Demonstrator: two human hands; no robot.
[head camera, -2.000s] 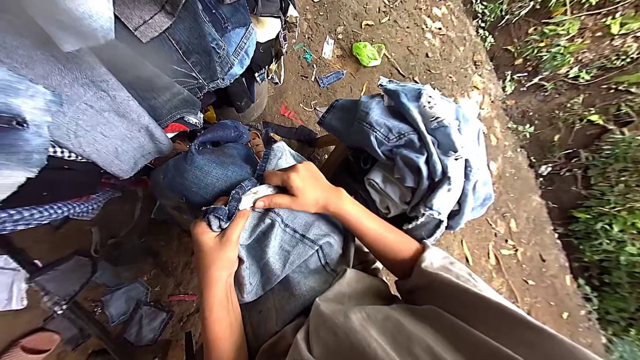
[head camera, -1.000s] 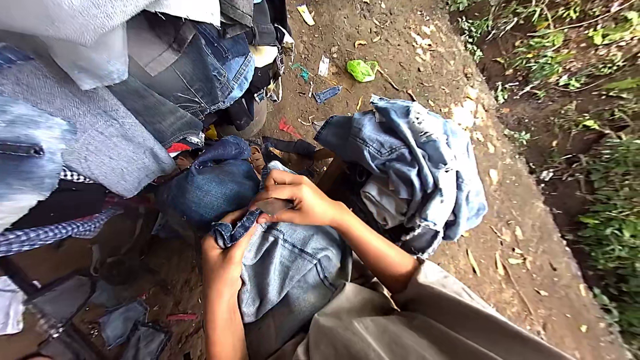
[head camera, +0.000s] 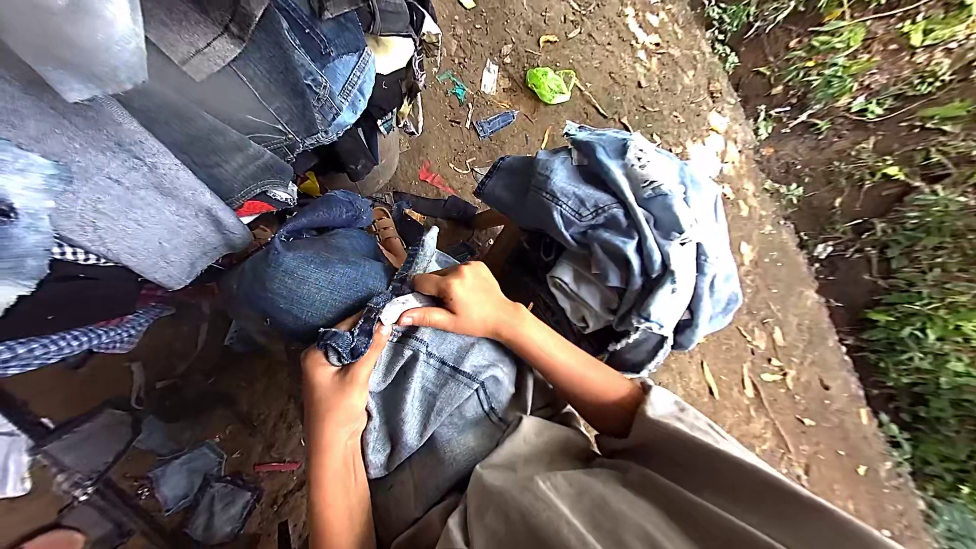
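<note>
A piece of blue denim (head camera: 427, 396) lies over my lap, its paler underside and dark seam stitching facing up. My left hand (head camera: 343, 381) grips its dark, bunched edge from the left. Close against it, my right hand (head camera: 461, 305) pinches the same edge, with a small white patch of fabric (head camera: 404, 306) between the two thumbs. The fingertips beneath the cloth are partly hidden. Just beyond my hands is denim stretched over what looks like a bent knee (head camera: 313, 278). A heap of light blue, frayed denim (head camera: 633, 229) rests to the right of my right hand.
Stacked jeans and denim pieces (head camera: 175, 168) fill the upper left. Denim scraps (head camera: 187, 476) lie on the dirt at lower left, near a dark metal frame (head camera: 114, 503). A green plastic bag (head camera: 550, 85) and a small denim strip (head camera: 496, 124) lie ahead. Plants (head camera: 926, 343) border the right side.
One second ago my right hand was bunched over the denim edge; now its thumb and fingers are spread more flatly along it, and the white patch shows between my thumbs.
</note>
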